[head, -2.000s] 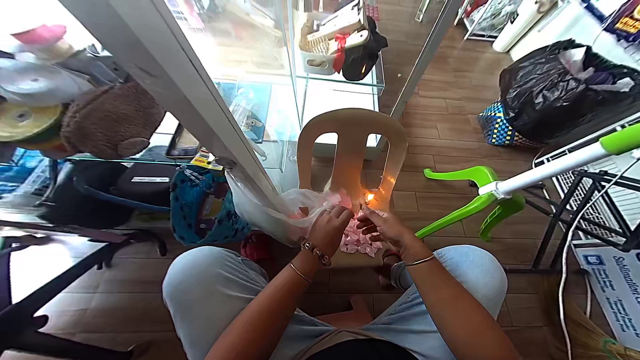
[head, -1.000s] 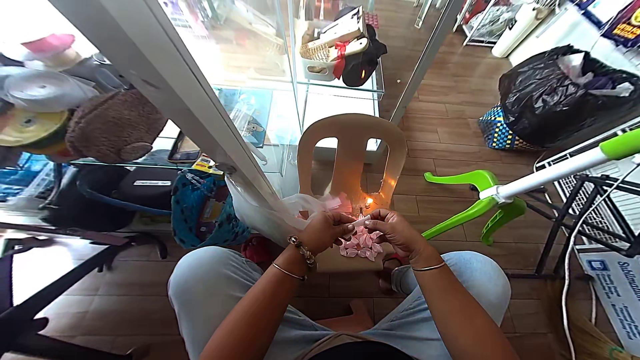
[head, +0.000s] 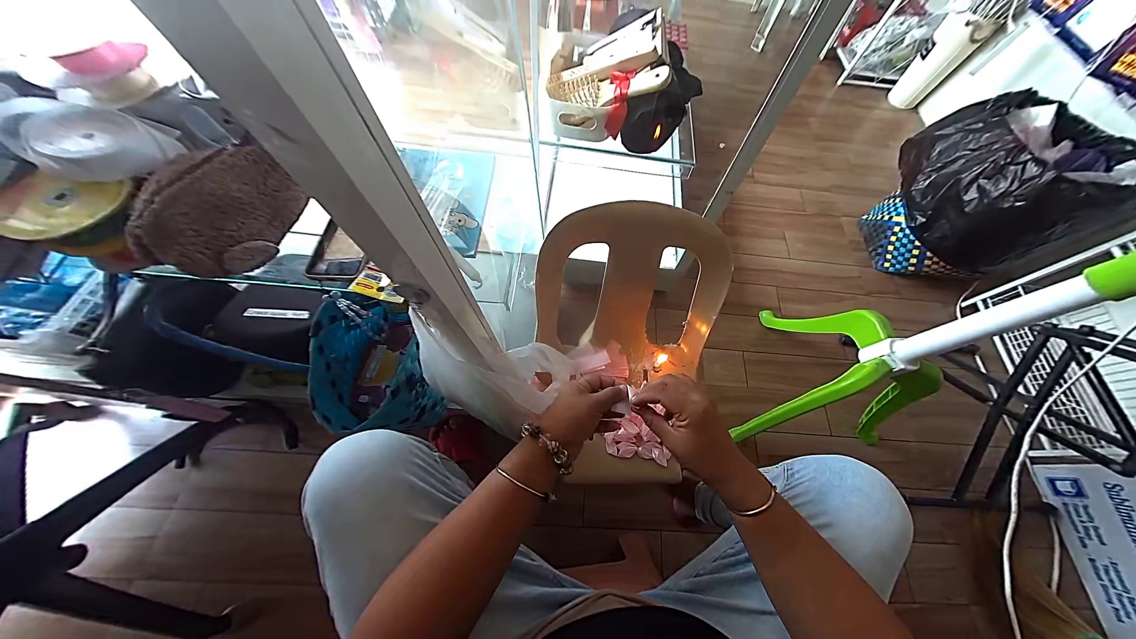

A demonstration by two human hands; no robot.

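Observation:
My left hand (head: 581, 410) and my right hand (head: 688, 417) meet over the seat of a beige plastic chair (head: 626, 231). Between their fingertips is a small pale pink ribbon piece (head: 628, 399), mostly covered by the fingers. Just beyond my right hand burns a small flame (head: 660, 358); what it burns on is hard to make out. Several folded pink ribbon petals (head: 637, 442) lie on the seat below my hands. Flat pink ribbon strips (head: 602, 360) lie behind my left hand, beside a translucent white plastic bag (head: 479, 377).
A glass display case with a grey metal frame (head: 355, 151) stands at left and ahead. A green and white stand (head: 896, 353) reaches in from the right, near a black garbage bag (head: 985, 177). A teal bag (head: 373, 373) hangs at left.
Both hands have come together at the fingertips; two seconds ago my right hand was nearer the flame. The pink petals on the seat show more plainly than two seconds ago.

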